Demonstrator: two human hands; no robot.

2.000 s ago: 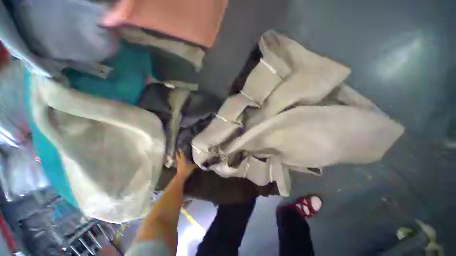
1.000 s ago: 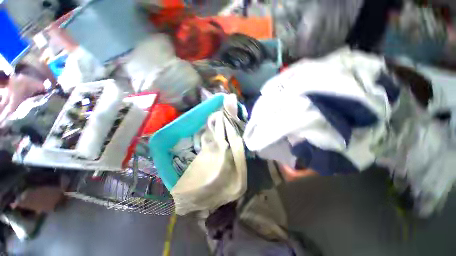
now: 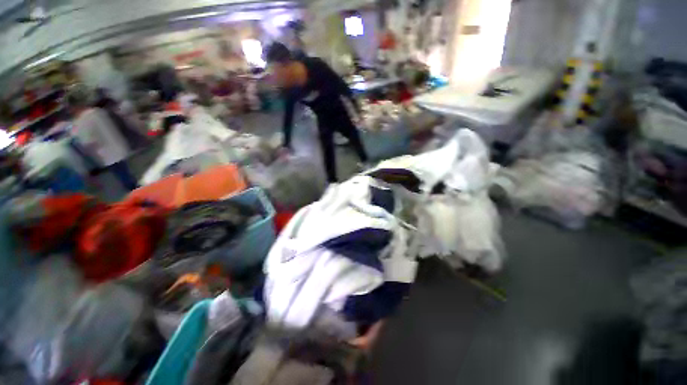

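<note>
A bulky pile of white-and-navy garments [image 3: 331, 263] lies in the middle of the view. Beige-grey cloth [image 3: 279, 367] lies below it at the bottom edge, blurred. A turquoise crate [image 3: 179, 347] with dark grey cloth is at its left. A small skin-toned patch shows under the pile's lower right edge; I cannot tell if it is a hand. Neither my left hand nor my right hand can be made out.
A blue crate [image 3: 260, 225] and orange-red cloth [image 3: 120, 237] are at left. Whitish bagged bundles [image 3: 459, 214] stand beyond the pile. A person in dark clothes [image 3: 324, 98] bends behind. A pale table [image 3: 490, 98] and a striped post [image 3: 580, 90] are at back right.
The view has swung up and across the workshop, so the person and table now show. The white-and-navy pile appears lower and further left. The arm seen two seconds ago is no longer visible.
</note>
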